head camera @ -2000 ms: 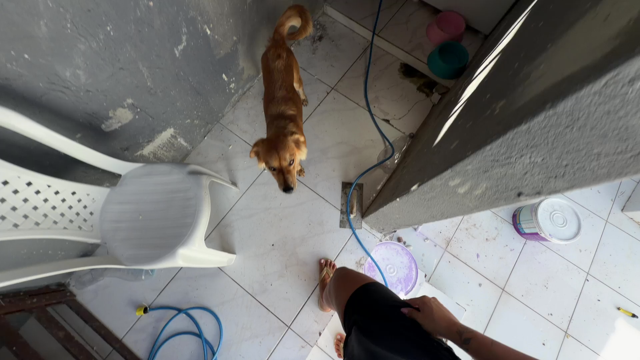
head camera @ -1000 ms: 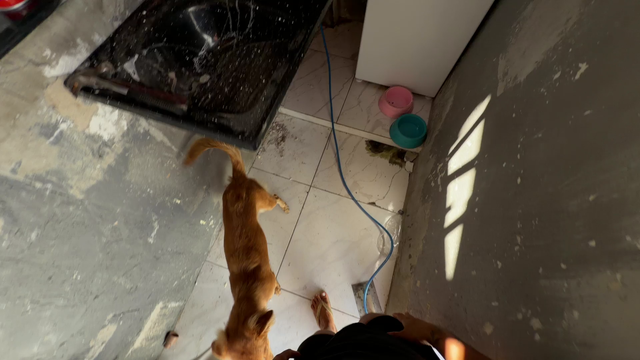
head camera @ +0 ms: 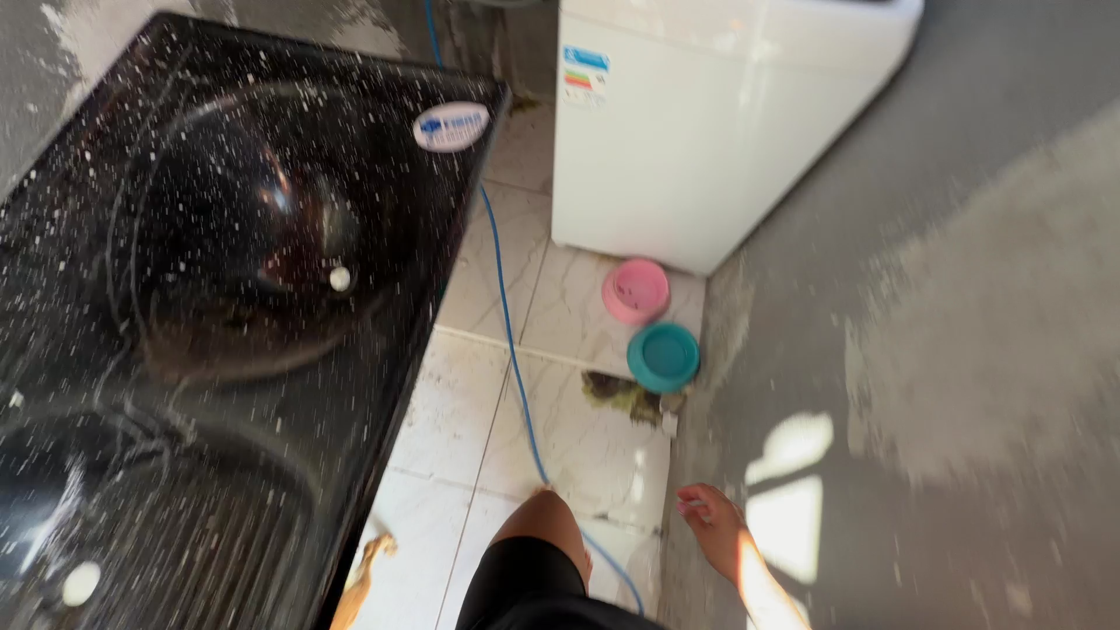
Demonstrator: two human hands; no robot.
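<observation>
My right hand (head camera: 713,523) hangs beside the grey wall at the lower right, fingers loosely curled and holding nothing. Up and to its left, a teal pet bowl (head camera: 663,357) sits on the tiles, touching or nearly touching a pink pet bowl (head camera: 636,292) with small dark bits inside. A blue hose (head camera: 512,337) runs down the floor and passes by my bare leg (head camera: 547,521). My left hand is out of view.
A black laundry sink (head camera: 350,376) speckled with white fills the left side. A white appliance, probably a washing machine (head camera: 647,140), stands at the top. Part of the dog (head camera: 357,591) shows below the sink. The grey wall (head camera: 875,394) bounds the right. A dark, greenish broken patch (head camera: 621,394) marks the floor.
The view has moved from the white chair and the dog to the sink and the appliance. The dog, fully visible two seconds ago, now shows only in part at the lower left.
</observation>
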